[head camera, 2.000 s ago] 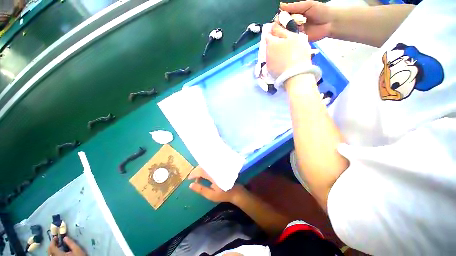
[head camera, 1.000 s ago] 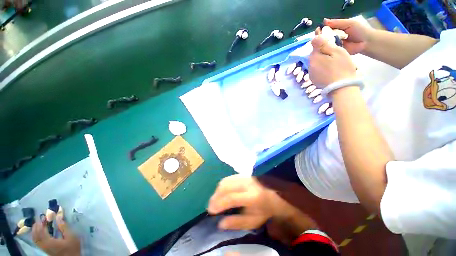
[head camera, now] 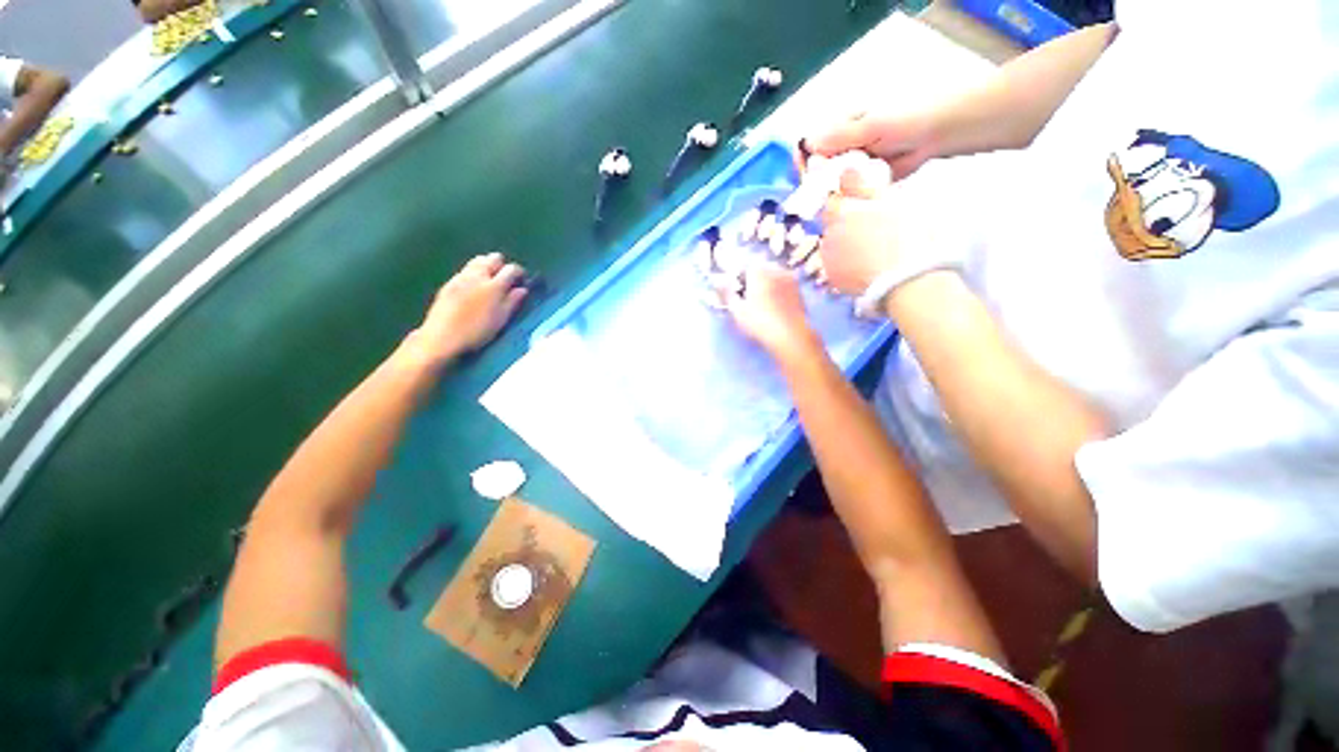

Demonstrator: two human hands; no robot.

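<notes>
My left hand [head camera: 480, 301] is over the green belt, its fingers curled on a black leg part [head camera: 529, 285] near the tray's corner. My right hand [head camera: 767, 306] is inside the blue tray [head camera: 592, 279], its fingertips on a hip-and-thigh part, which they partly hide. More hip-and-thigh parts [head camera: 768, 223], black with pale stubs, lie in the tray beyond my fingers. A brown cardboard pad [head camera: 554, 539] with dark stains bears a white disc [head camera: 513, 586]. A single black leg part [head camera: 423, 567] lies left of the pad.
A person's hands [head camera: 858, 221] work over the tray's far end. A white liner [head camera: 624, 470] hangs over the near edge. A white teardrop-shaped item [head camera: 499, 479] lies by the pad. Leg subassemblies [head camera: 614, 166] lie on the belt; blurred black legs [head camera: 179, 605] lie lower left. A metal rail borders the belt.
My right hand has moved from the bench's front edge into the tray. My left arm now extends across the bench to the belt. The view has shifted, and the left sheet is out of view.
</notes>
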